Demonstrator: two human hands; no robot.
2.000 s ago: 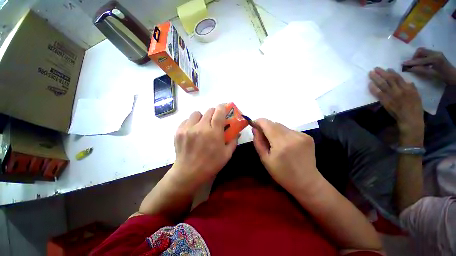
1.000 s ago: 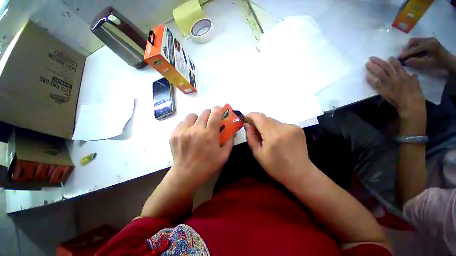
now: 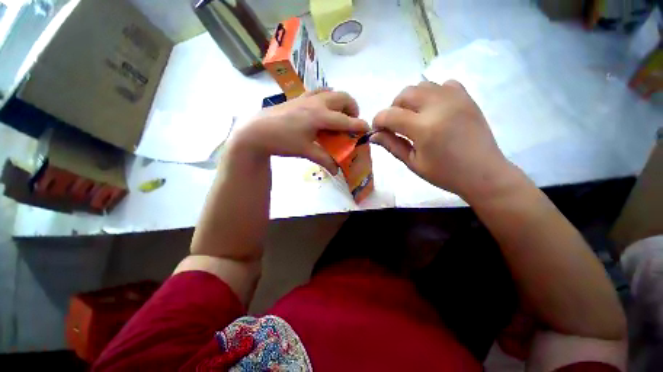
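Observation:
An orange retail box point(image 3: 358, 178) stands tilted near the table's front edge, its white side with small pictures partly in view. My left hand point(image 3: 302, 127) holds it from above and the left, fingers over its upper end. My right hand point(image 3: 440, 134) pinches a thin dark tool point(image 3: 365, 137) whose tip touches the box's upper orange part. The rest of the tool is hidden in my fingers.
A second orange box point(image 3: 293, 58) stands behind my left hand, by a steel kettle point(image 3: 234, 33). Tape roll point(image 3: 344, 33), yellow pad point(image 3: 331, 13), white sheets point(image 3: 480, 87), brown carton point(image 3: 102, 73), open carton of orange boxes point(image 3: 80, 185) and yellow-green item point(image 3: 152, 185) are around. A person's sleeve point(image 3: 646, 265) is at right.
Both hands and the box have moved up and farther onto the table, and the box is turned with its side showing. The view has shifted; the neighbour's hands are out of view.

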